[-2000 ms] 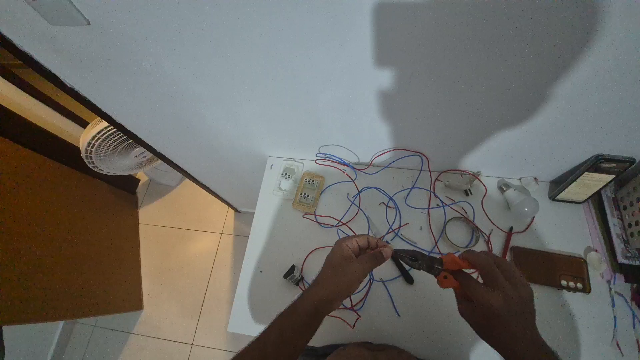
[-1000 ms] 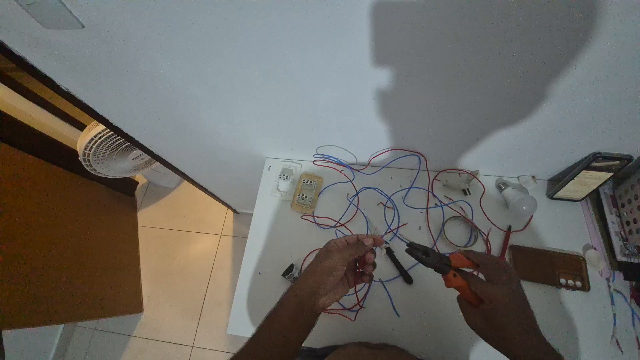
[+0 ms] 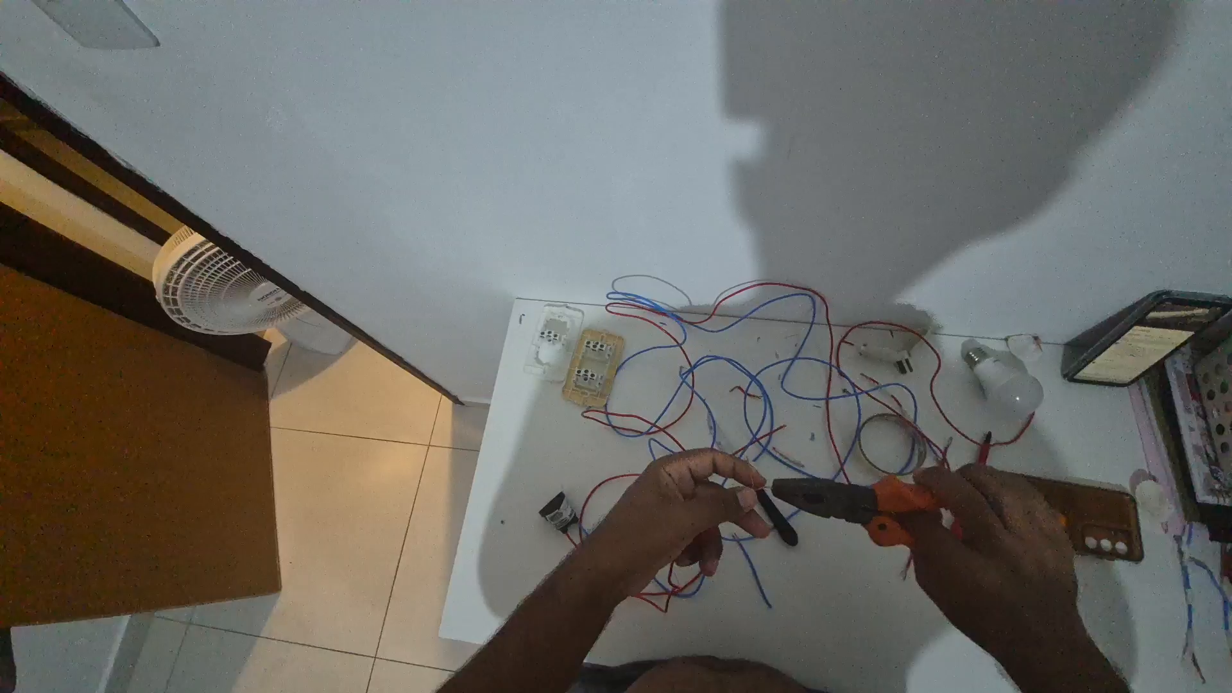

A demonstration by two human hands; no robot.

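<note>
My right hand (image 3: 996,544) grips pliers (image 3: 833,499) with orange handles, their dark jaws pointing left. The jaw tips come close to the fingertips of my left hand (image 3: 698,496), whose thumb and forefinger are pinched together; what lies between them is too small to make out. A black-handled tool (image 3: 778,520) lies just below the jaw tips. Loops of blue wire (image 3: 768,414) and red wire (image 3: 830,385) spread over the white table (image 3: 847,616) around and behind my hands. A small black part (image 3: 557,512) with red wire beside it sits left of my left forearm.
At the back left lie a white socket plate (image 3: 552,339) and a yellowish socket frame (image 3: 593,368). Rightward are a tape roll (image 3: 891,445), a light bulb (image 3: 1006,383), a brown-cased phone (image 3: 1107,520) and an upright device (image 3: 1145,337). A fan (image 3: 226,289) stands beyond the wall edge.
The pliers were at my left fingertips, then drew away to the right, and are now close to them again, with the jaws held more level.
</note>
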